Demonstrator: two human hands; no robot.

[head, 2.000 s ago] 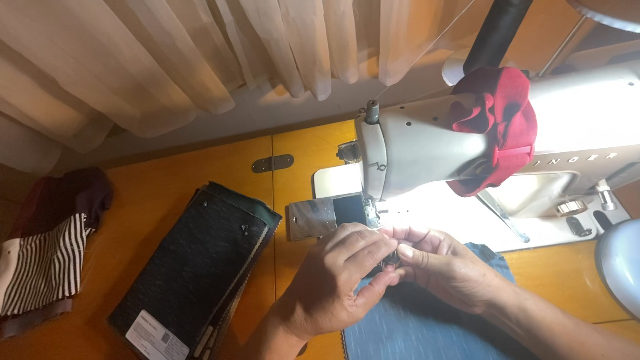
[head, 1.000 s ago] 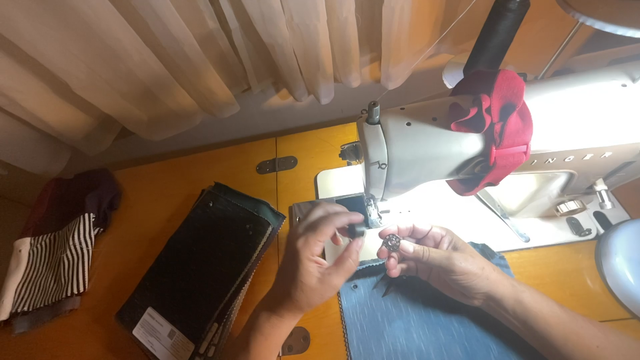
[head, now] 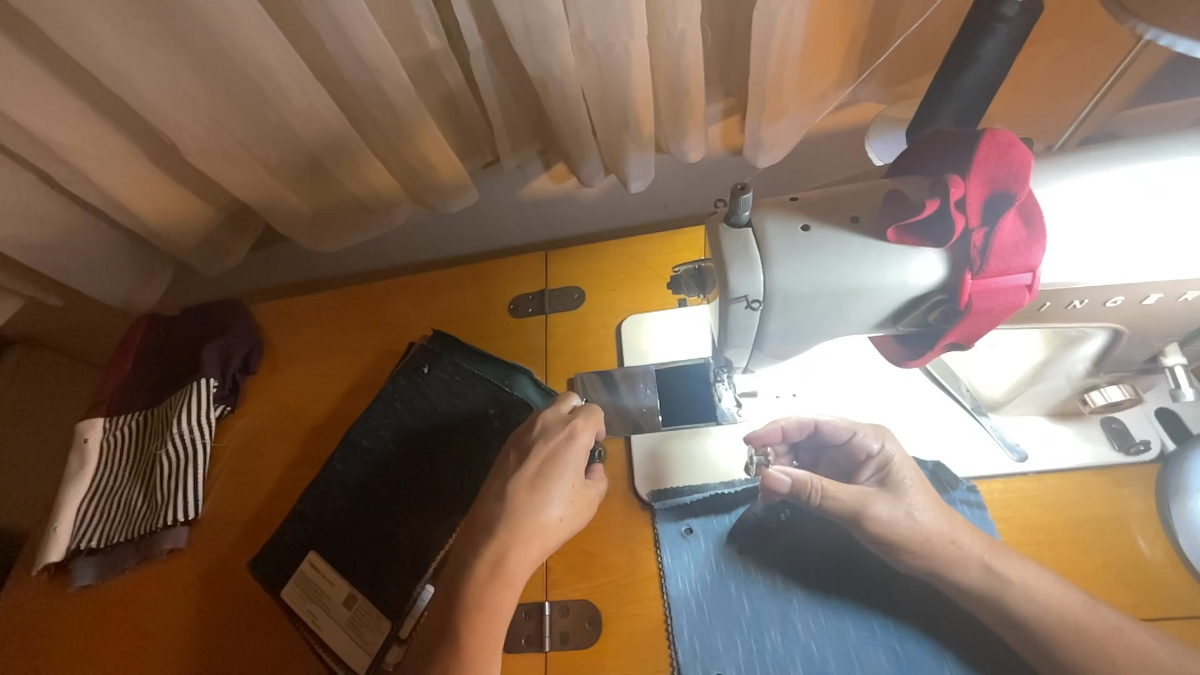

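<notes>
My right hand [head: 834, 469] pinches a small metal part, which looks like a sewing machine bobbin case [head: 757, 459], between thumb and fingertips. It is just in front of the needle area, over the blue fabric [head: 797, 600]. My left hand [head: 553, 459] is curled around a small dark round object [head: 596, 454], possibly a bobbin, left of the machine's metal slide plate [head: 623, 398]. The Singer sewing machine [head: 816, 281] stands at the right, a red fabric piece [head: 1003, 244] wrapped around its arm. The blue fabric's stitched edge rests on the machine bed [head: 694, 464].
A stack of dark fabric pieces [head: 375, 469] with a printed label [head: 335, 609] lies left of my left hand. Farther left is striped and maroon fabric [head: 155, 459]. Curtains [head: 375, 103] hang behind the wooden table [head: 469, 300]. A rounded pale object [head: 1181, 506] is at the right edge.
My hands were together by the machine bed two seconds ago and are now apart. My left hand has moved left, toward the dark fabric stack. The right hand still holds the metal part.
</notes>
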